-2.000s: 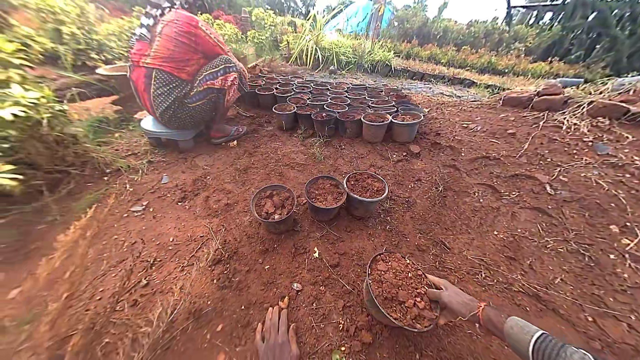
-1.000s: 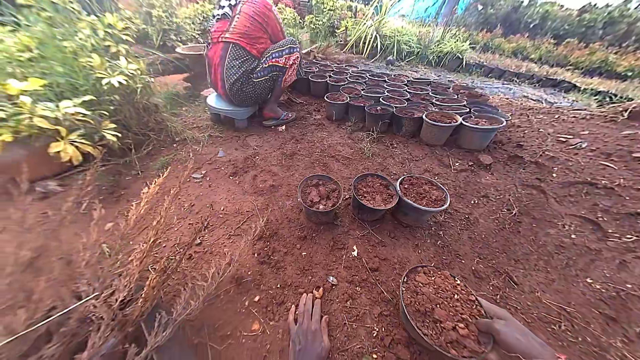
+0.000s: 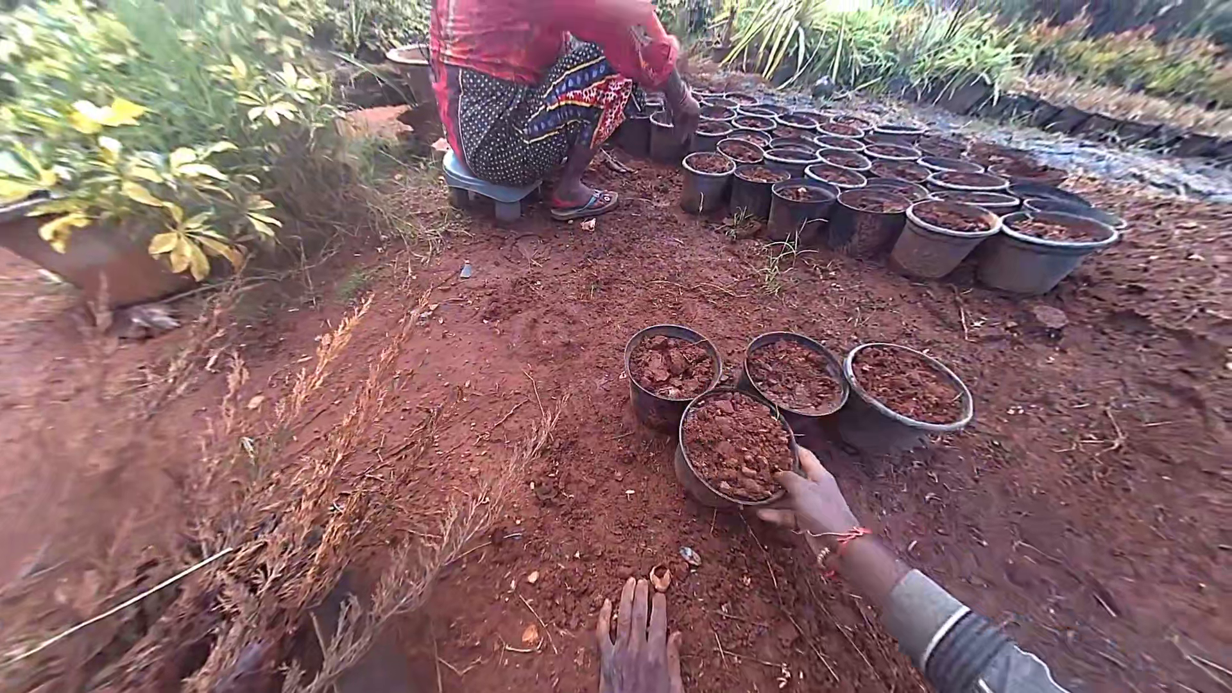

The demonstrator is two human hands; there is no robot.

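My right hand [image 3: 816,502] grips the right side of a black plastic plant pot [image 3: 736,448] heaped with red soil, its thumb at the rim. This pot sits close in front of three more soil-filled pots: a left one [image 3: 673,368], a middle one [image 3: 794,375] and a right one [image 3: 908,390]. Whether it touches them or rests fully on the ground, I cannot tell. My left hand [image 3: 639,643] lies palm down on the red soil at the bottom of the view, fingers a little spread, holding nothing.
Another person [image 3: 539,96] sits on a low blue stool [image 3: 496,188], one hand among many soil-filled pots [image 3: 938,236] at the upper right. Dry brown twigs [image 3: 318,520] stand at the lower left. A large planter [image 3: 106,260] with a yellow-green shrub is at the far left.
The pot in my right hand has moved forward and left, from nearer to me up to the row of three. My left hand stays on the ground. The view has swung left.
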